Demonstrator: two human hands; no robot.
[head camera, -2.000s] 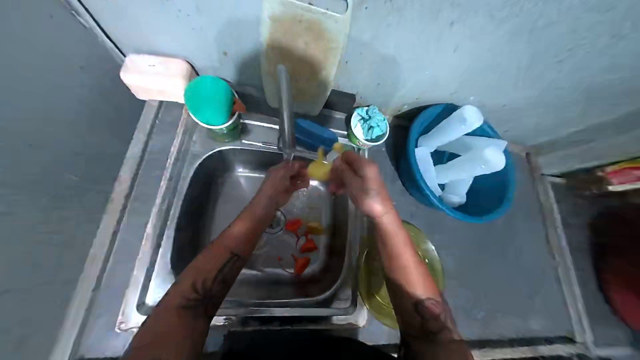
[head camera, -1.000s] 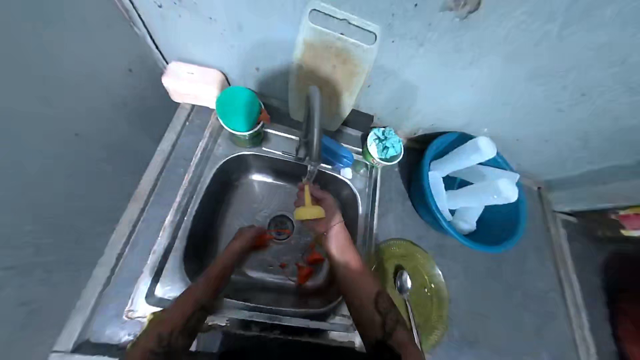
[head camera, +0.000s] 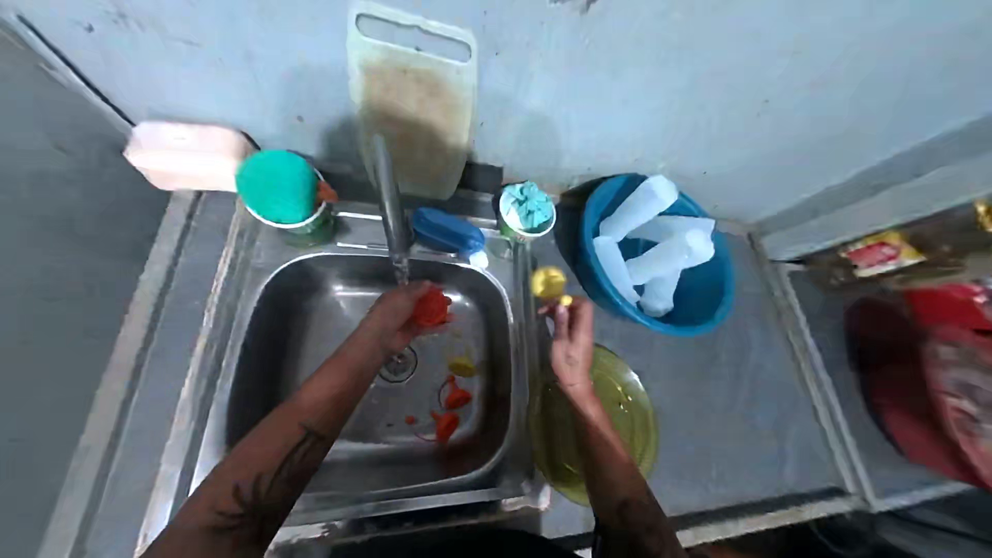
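Under the running spout of the metal faucet (head camera: 394, 209), my left hand (head camera: 397, 314) grips a red-orange plastic piece (head camera: 431, 307) above the steel sink basin (head camera: 310, 349). My right hand (head camera: 570, 337) is past the sink's right rim, its fingers on a small yellow plastic piece (head camera: 549, 284) with a round head. Several orange plastic pieces (head camera: 446, 426) and a yellow one (head camera: 463, 366) lie in the basin, right of the drain (head camera: 398, 364). A yellow-green glass plate (head camera: 632, 411) lies partly beneath my right forearm.
A blue basin (head camera: 697, 310) holds several whitish translucent bottles (head camera: 643, 208). Behind the sink are a cutting board (head camera: 415, 101), a blue bottle (head camera: 446, 230), a cup with a crumpled teal item (head camera: 527, 208), a green-topped tub (head camera: 277, 186) and a pinkish box (head camera: 186, 155).
My right hand has moved from under the faucet to the right, out over the sink's edge, with the yellow piece. My left hand has risen from the basin to the faucet with a red-orange piece.
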